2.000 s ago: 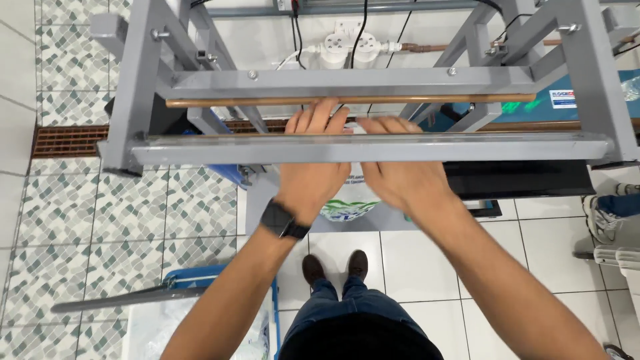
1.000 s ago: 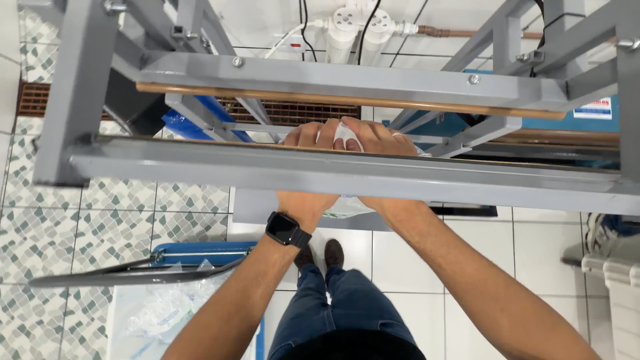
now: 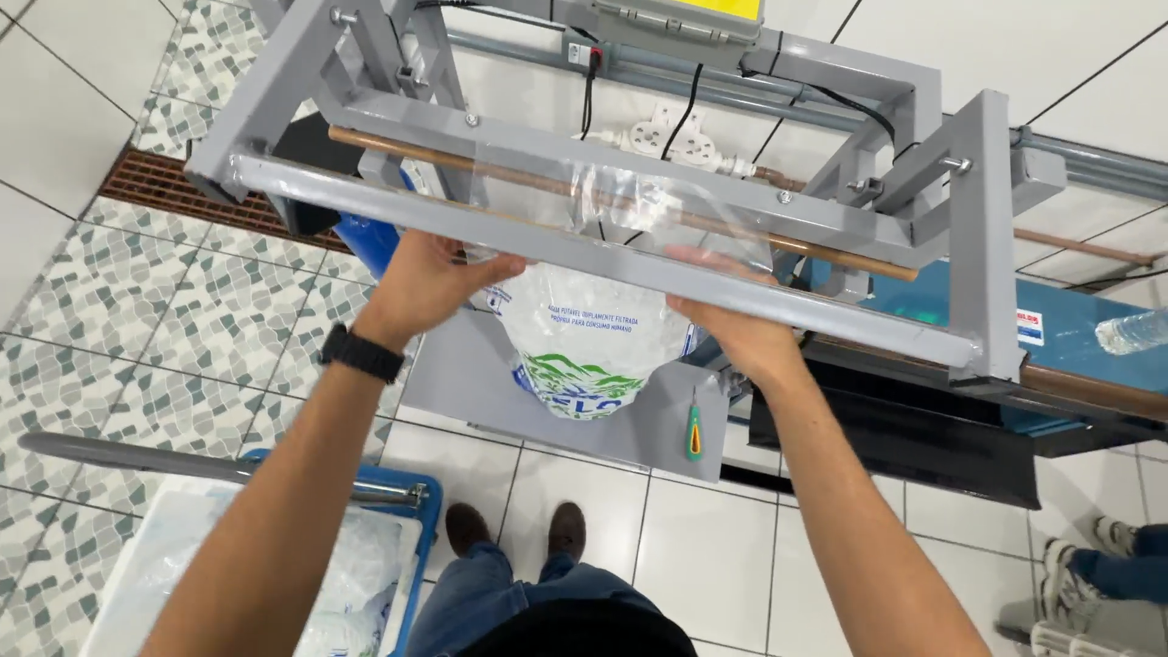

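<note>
A printed clear plastic bag of ice (image 3: pixel 584 338) rests on a grey metal shelf (image 3: pixel 456 365), its open, unfilled top rising between the front grey bar (image 3: pixel 584 260) and the copper-coloured rod (image 3: pixel 411 151) of a metal frame. My left hand (image 3: pixel 438 278) grips the bag's left edge, thumb in front, fingers partly behind the bar. At the bag's right edge is my right hand (image 3: pixel 730 306), its fingers behind the bar and seen through the film; it appears to hold the plastic. A green-handled awl-like tool (image 3: pixel 694 431) lies on the shelf, right of the bag.
A white and blue bin (image 3: pixel 429 511) with bags of ice stands lower left, a grey handle (image 3: pixel 137 452) across it. A blue machine surface (image 3: pixel 1077 319) bears a plastic bottle (image 3: pixel 1131 333) at right. Another person's shoes (image 3: pixel 1063 584) show lower right. A rusty floor grate (image 3: pixel 201 196) lies left.
My hands have moved apart, from close together at the bag's gathered top to its two side edges. The bag's top now stands spread between the bars. The view has shifted.
</note>
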